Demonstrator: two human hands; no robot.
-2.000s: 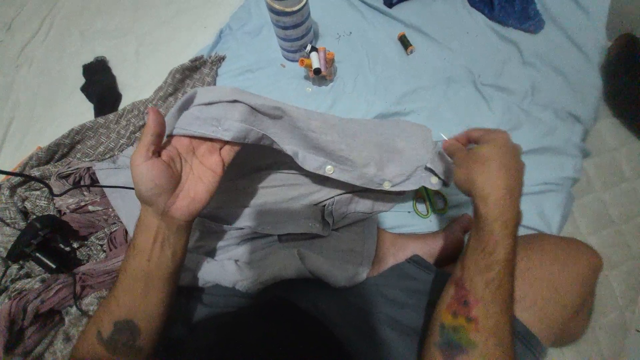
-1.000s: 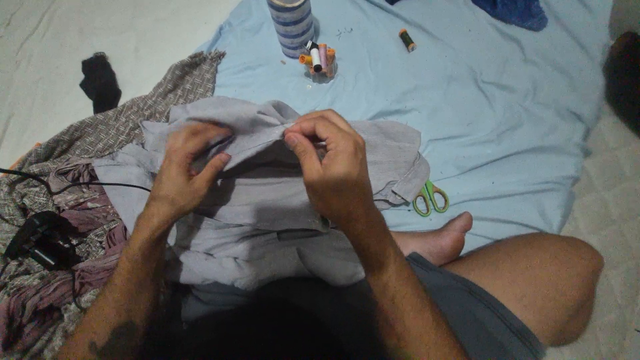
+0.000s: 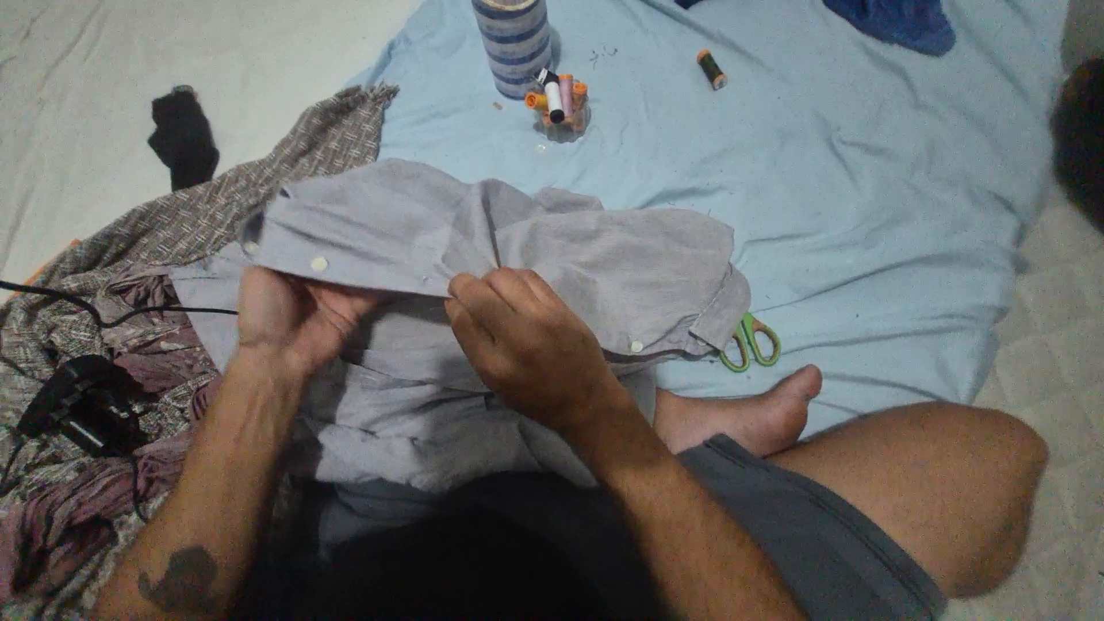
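Observation:
A light grey button-up shirt (image 3: 621, 250) lies across my lap and the bed. My left hand (image 3: 302, 315) is palm up under its button edge, the fingers partly hidden beneath the cloth. A pale button (image 3: 320, 264) shows just above that palm, and another button (image 3: 636, 347) sits at the right part of the edge. My right hand (image 3: 526, 345) pinches the same edge near its middle; the fingertips are partly hidden, and no needle can be made out. Green-handled scissors (image 3: 750, 343) lie at the shirt's right end, with their blades out of sight.
Thread spools (image 3: 561, 102) stand in a small clear container beside a striped cylinder (image 3: 515, 47). A dark spool (image 3: 712, 70) lies on the light blue sheet (image 3: 862, 190). At left are a black cloth item (image 3: 183, 138), a patterned blanket (image 3: 319, 138) and a black device with a cable (image 3: 82, 405).
Both hands were bunching the cloth one second ago; now the button edge is stretched out between them. My right hand has moved lower and toward the right since then.

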